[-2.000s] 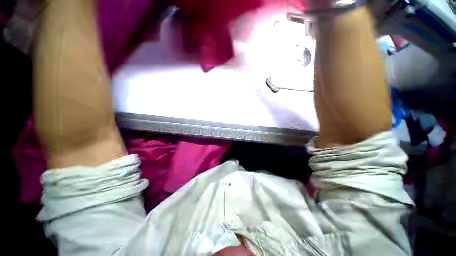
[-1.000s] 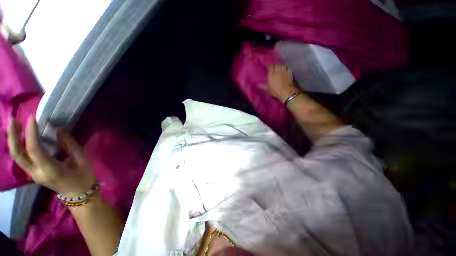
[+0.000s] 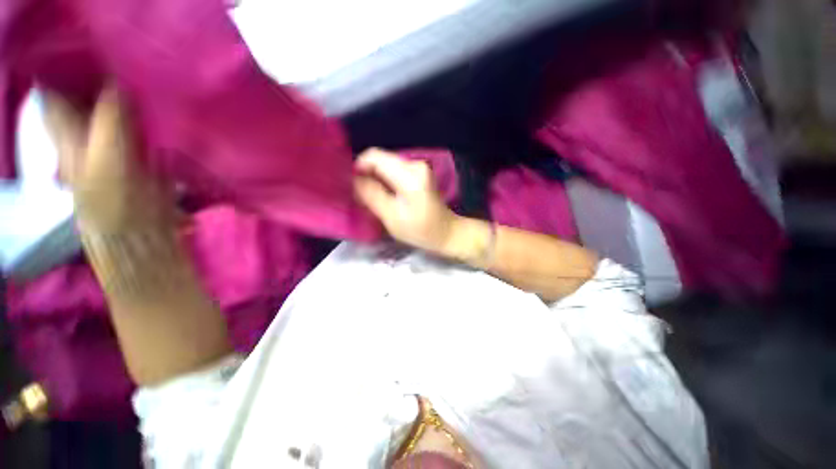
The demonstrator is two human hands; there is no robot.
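Note:
A large piece of magenta fabric (image 3: 229,128) stretches from the upper left down to the middle, over the table edge. My right hand (image 3: 408,201) is closed on its lower right end, above my lap. My left hand (image 3: 96,156) is at the left, blurred, against the same fabric; its fingertips are partly hidden by the cloth, so its hold is unclear. More magenta fabric (image 3: 243,256) hangs below the table edge.
The white table (image 3: 321,37) with its grey front edge (image 3: 394,69) runs diagonally across the top. At the right another heap of magenta fabric (image 3: 642,137) lies over a pale grey-white panel (image 3: 610,229). A small gold-coloured object (image 3: 34,400) is at lower left.
My right hand has moved from the heap at the right to the middle and now holds fabric. My left hand has moved up. The view has turned, and magenta cloth now covers part of the table.

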